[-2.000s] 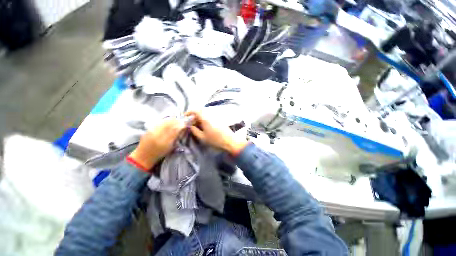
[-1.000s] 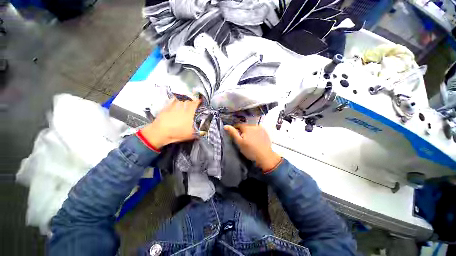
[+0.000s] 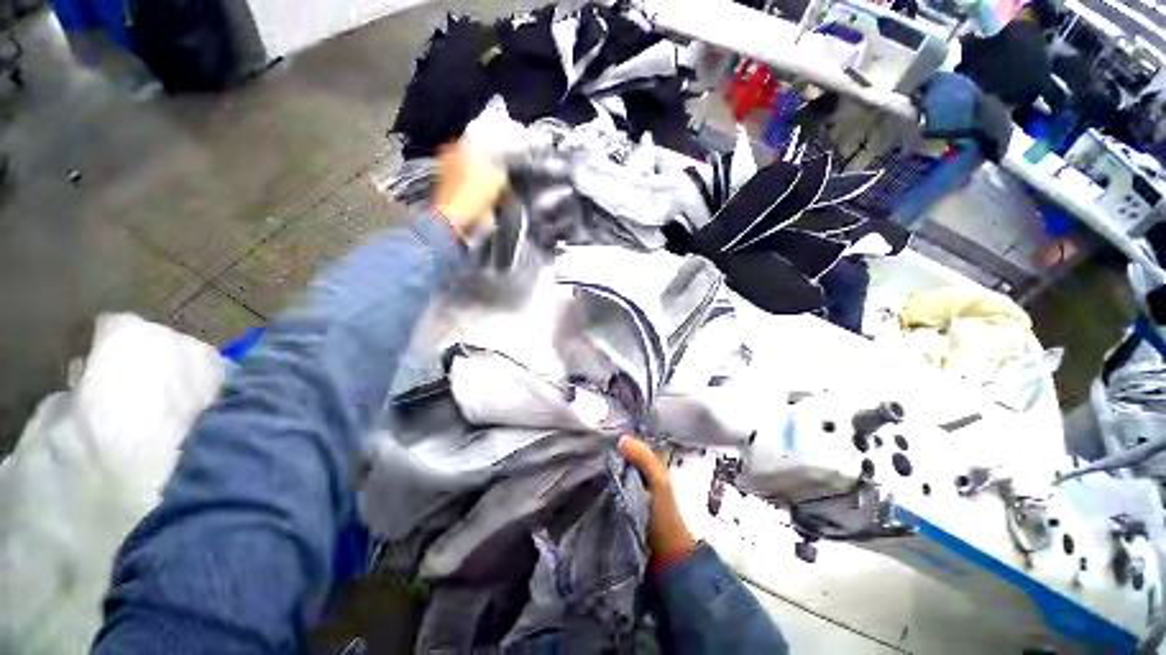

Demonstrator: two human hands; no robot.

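Observation:
A large bundle of grey pieces (image 3: 512, 480), gathered at its middle and fanning out, lies at the table's near left edge and hangs toward my lap. My right hand (image 3: 659, 505) grips the bundle at its gathered middle; its fingers are partly hidden by the cloth. My left hand (image 3: 471, 186) is stretched forward over the far pile of grey pieces (image 3: 620, 173). It is blurred, and I cannot tell if it holds any cloth. The tie around the bundle's middle is not clear.
The white sewing machine (image 3: 921, 512) with a blue stripe stands right of the bundle. Black pieces with pale edges (image 3: 780, 224) fan out beyond it. Cream cloth (image 3: 965, 326) lies behind the machine. A white cloth heap (image 3: 109, 422) is at the left. A person (image 3: 953, 122) is at the far right.
My left hand has left the bundle's middle and moved forward to the far pile. My right hand stays at the bundle, which now spreads wider to the left. The view has shifted.

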